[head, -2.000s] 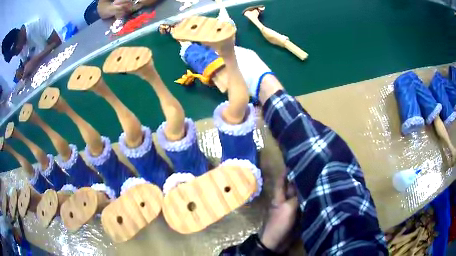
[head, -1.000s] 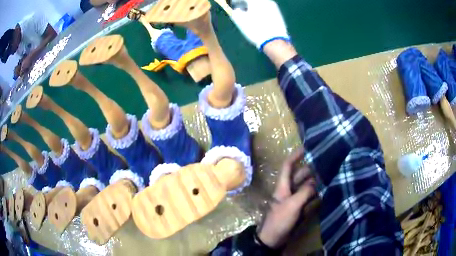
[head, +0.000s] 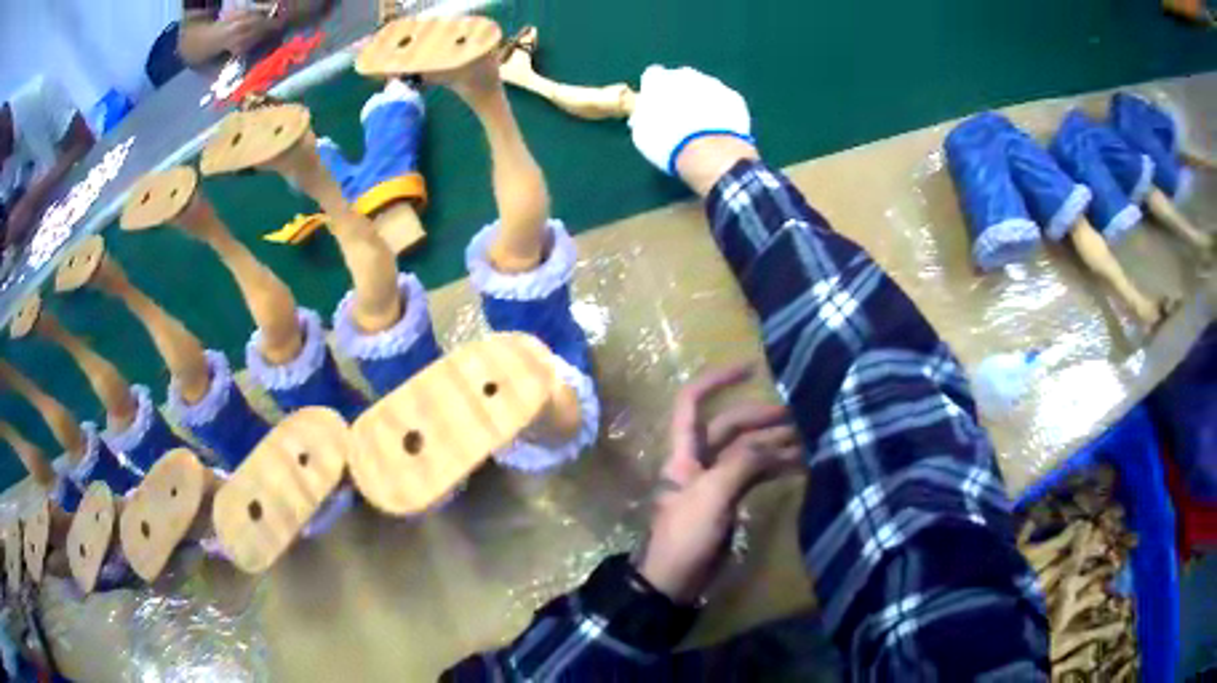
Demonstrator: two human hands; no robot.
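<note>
My right hand, in a white glove, is closed around the end of a loose tan leg over the green belt. My left hand is bare, above the film-covered table; its fingers are apart and it holds nothing. Leg-and-shorts assemblies stand in a row at left, soles up. The nearest has blue shorts, fluffy pale lilac cuffs and two tan legs; its front sole is closest to me. Three unfinished blue shorts pieces lie at right, with thin legs sticking out.
A blue piece with a yellow-orange strip lies on the green belt behind the row. A small white bottle is on the table at right. A blue crate of loose legs is at lower right. People sit across the belt at upper left.
My right gloved hand has moved over the belt and now grips a loose leg. My left hand has opened its fingers. The strip piece has shifted left, and the view has turned right.
</note>
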